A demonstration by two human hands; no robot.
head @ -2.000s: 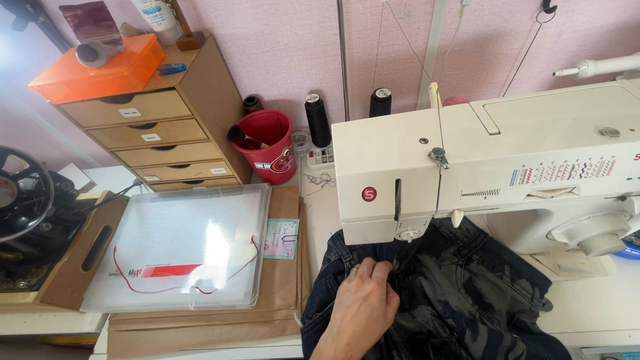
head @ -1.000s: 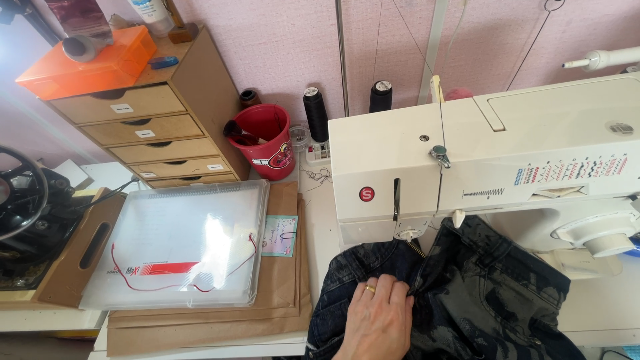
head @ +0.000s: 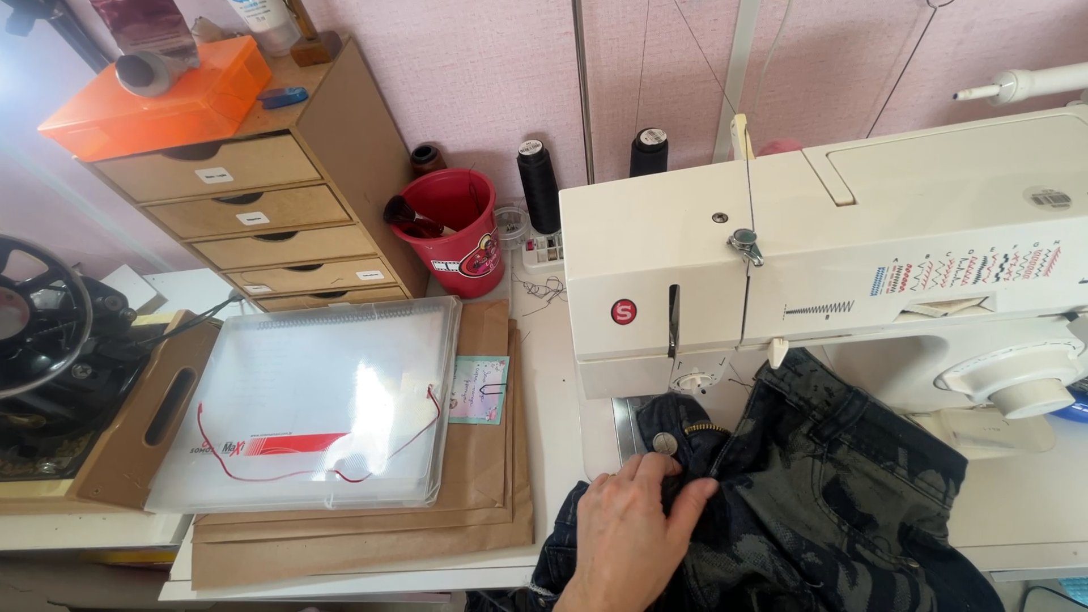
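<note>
Dark camouflage-patterned trousers (head: 816, 501) lie bunched on the table, partly under the head of a white sewing machine (head: 663, 246). From the bottom edge my left hand (head: 633, 523) reaches in, its thumb and fingers pinching the cloth near the waistband. Just beyond the fingertips show a round metal button (head: 664, 443) and a brass zipper (head: 707, 427). That part of the trousers lies close below the machine's front end, at the metal plate (head: 627, 425). The machine head hides the needle and presser foot. My right hand is out of view.
Left of the machine, a clear plastic folder case (head: 314, 408) rests on brown paper sheets (head: 484, 529). Behind stand a red cup (head: 459, 234), a black thread cone (head: 539, 187) and a small drawer cabinet (head: 357, 153). A black machine with a handwheel (head: 42, 323) sits at far left.
The button and the brass zipper now show beyond my left fingertips; one second ago the hand lay flatter over the cloth. The trousers' front has shifted toward the machine's front end.
</note>
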